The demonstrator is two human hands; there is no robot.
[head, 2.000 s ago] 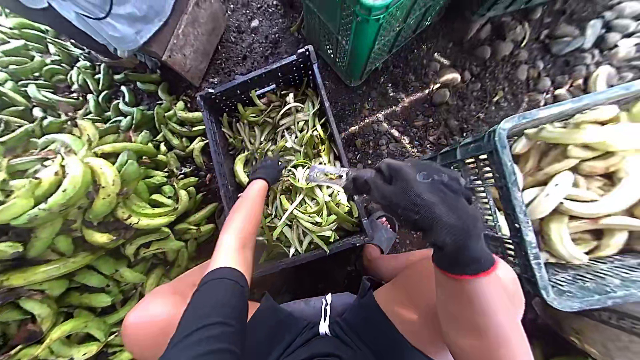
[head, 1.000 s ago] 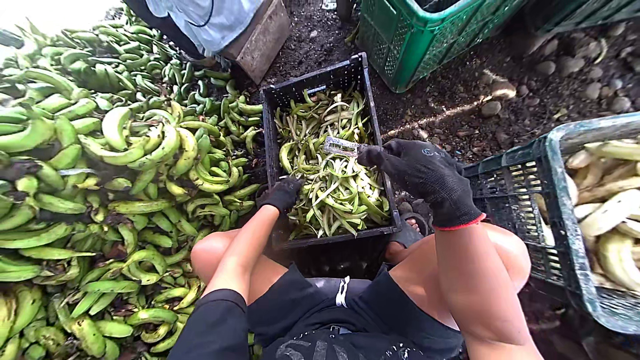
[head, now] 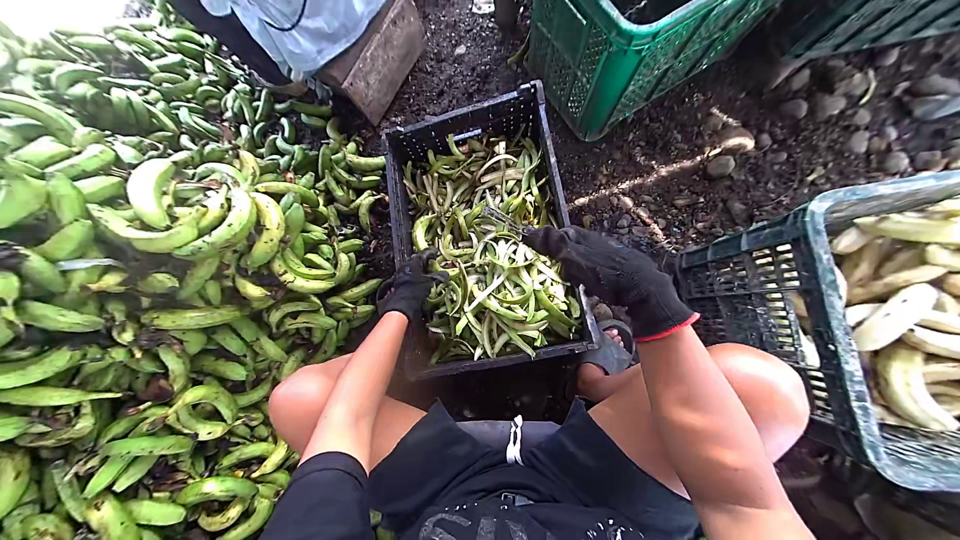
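Note:
A black plastic crate (head: pixel 555 172) full of green plantain peels (head: pixel 499 292) stands between my feet. My left hand (head: pixel 411 286), in a black glove, is at the crate's left side, fingers curled near the peels; whether it grips anything is unclear. My right hand (head: pixel 607 266), in a black glove with a red cuff, is over the crate's right side. From its fingers a thin blade-like tool (head: pixel 501 219) points left above the peels; its handle is hidden in the glove. Unpeeled green plantains (head: pixel 225 225) lie heaped to my left.
To my right is a dark green crate (head: pixel 829 300) of peeled plantains (head: pixel 911 382). A green plastic crate (head: pixel 600 75) stands beyond the black one. A wooden block (head: pixel 382 60) and pale plastic sheeting (head: pixel 307 37) are at the back. Stones (head: pixel 721 166) lie on the dirt.
My left hand has moved from over the peels to the crate's left side. The tool in my right hand, seen broad and flat earlier, now shows as a thin, dark shape.

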